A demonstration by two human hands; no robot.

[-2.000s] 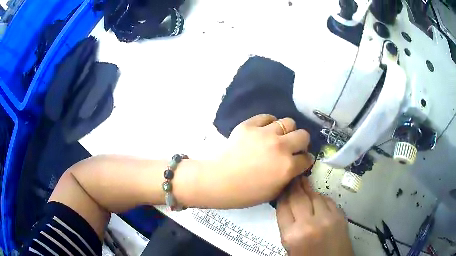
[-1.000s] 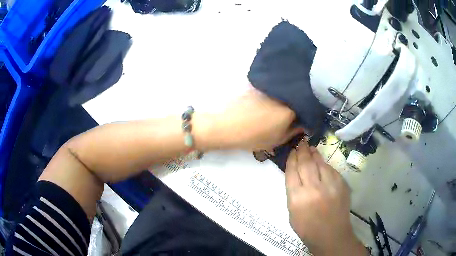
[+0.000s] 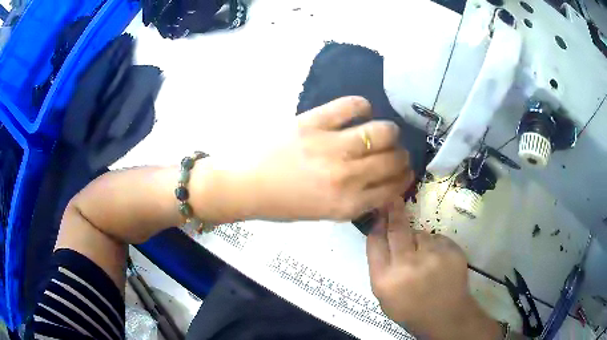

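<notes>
A flat black fabric panel lies on the white table beside the sewing machine, its right edge running toward the presser foot. My left hand, with a ring and a beaded bracelet, is on the panel's lower part, fingers bent over the cloth. My right hand is just below it, its fingertips pinching the dark fabric edge beside the left fingers. A small dark piece of fabric shows between the hands. The fingertips and the seam are mostly hidden.
The white machine head stands at right with ribbed white knobs. Thread snips lie at lower right. Black cut panels lie at left by the blue bin. A black pile is at the far side. Ruler markings run along the near edge.
Since one second ago, my left hand has shifted and turned so its back and ring show. Both hands still hold the panel beside the machine. The camera view has moved slightly.
</notes>
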